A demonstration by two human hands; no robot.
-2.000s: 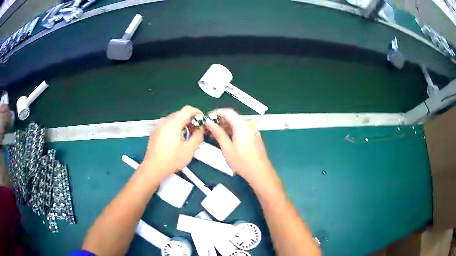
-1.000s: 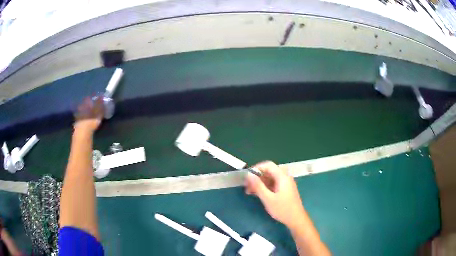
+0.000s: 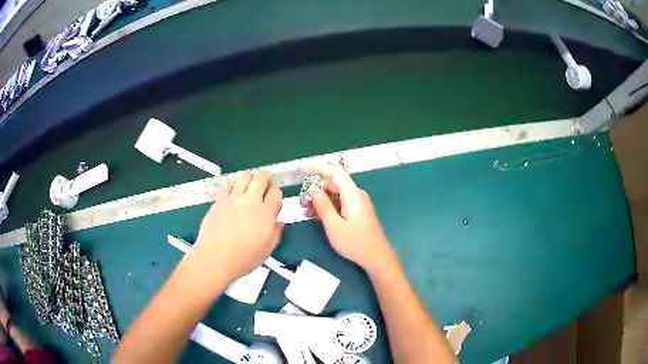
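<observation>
My left hand (image 3: 245, 217) is on a white fan body, and its fingers hide most of it. A white handle part (image 3: 295, 210) shows between my two hands, just on my side of the pale edge strip. My right hand (image 3: 344, 213) pinches a small green and silvery circuit board piece (image 3: 311, 186) between thumb and fingers, at the handle. Several white fan housings (image 3: 312, 286) lie on the green bench below my hands, some face down, others with the spoked grille (image 3: 355, 332) up.
A glittering pile of board strips (image 3: 67, 281) lies at left. Fan bodies (image 3: 155, 141) lie on the conveyor beyond the pale edge strip (image 3: 455, 151). A torn beige scrap (image 3: 457, 334) and cartons (image 3: 629, 213) are at right. Another person's arm (image 3: 18, 334) shows at lower left.
My left hand has come back from the far belt to the bench, beside my right hand. The white fan body on the belt now lies further left in view. The view has shifted.
</observation>
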